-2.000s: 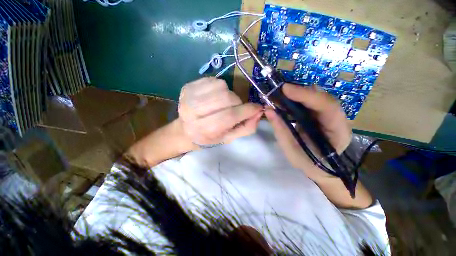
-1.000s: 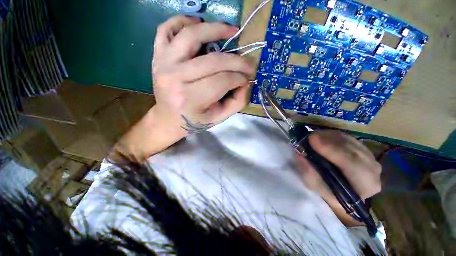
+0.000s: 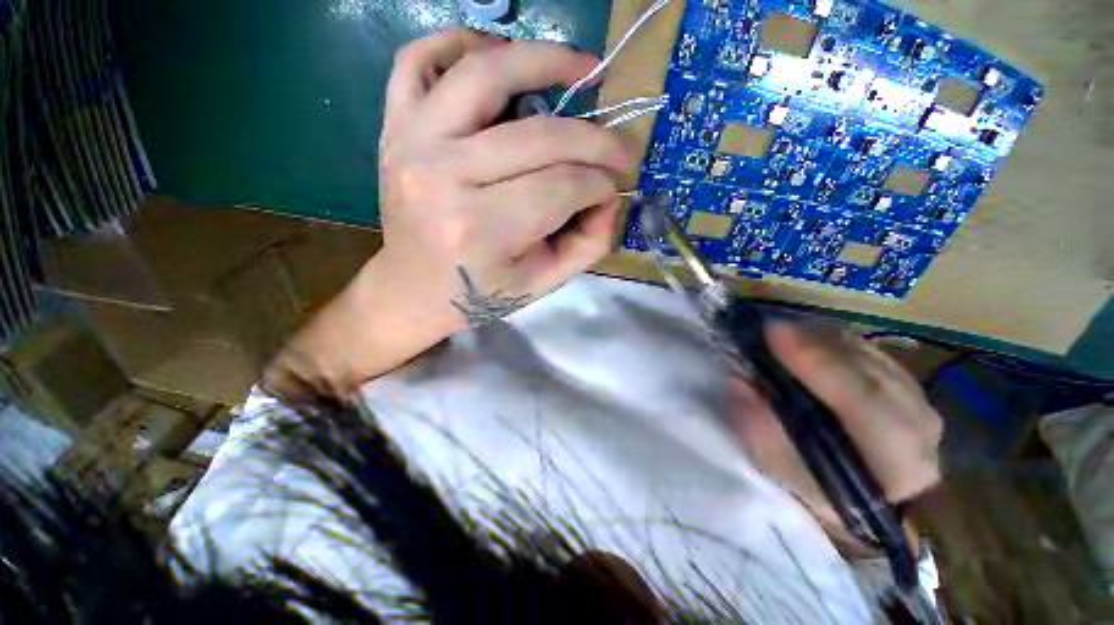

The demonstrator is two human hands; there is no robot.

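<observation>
A blue circuit board (image 3: 843, 147) with tan rectangular openings lies on a tan work board (image 3: 1038, 232). My left hand (image 3: 489, 171) is at its left edge, thumb and finger pinching a thin white lead wire (image 3: 628, 193) whose end meets the board. My right hand (image 3: 843, 415) holds the black soldering iron (image 3: 806, 427), its tip at the board's lower left part near that wire; the tip is slightly blurred. Other white leads (image 3: 623, 51) run from the board's left edge to under my left fingers. A white disc (image 3: 486, 7) shows at the top edge; another is partly hidden by my fingers.
A green mat (image 3: 257, 122) lies under the work board. Stacked boards (image 3: 73, 134) stand at the far left. Cardboard boxes (image 3: 183, 305) are below the mat's left part. A pale bag-like item (image 3: 1081, 452) is at the right edge.
My hands were together below the board two seconds ago. My left hand moved up to the board's left edge with the wire, and the iron's tip came to the board. The last second shows little movement.
</observation>
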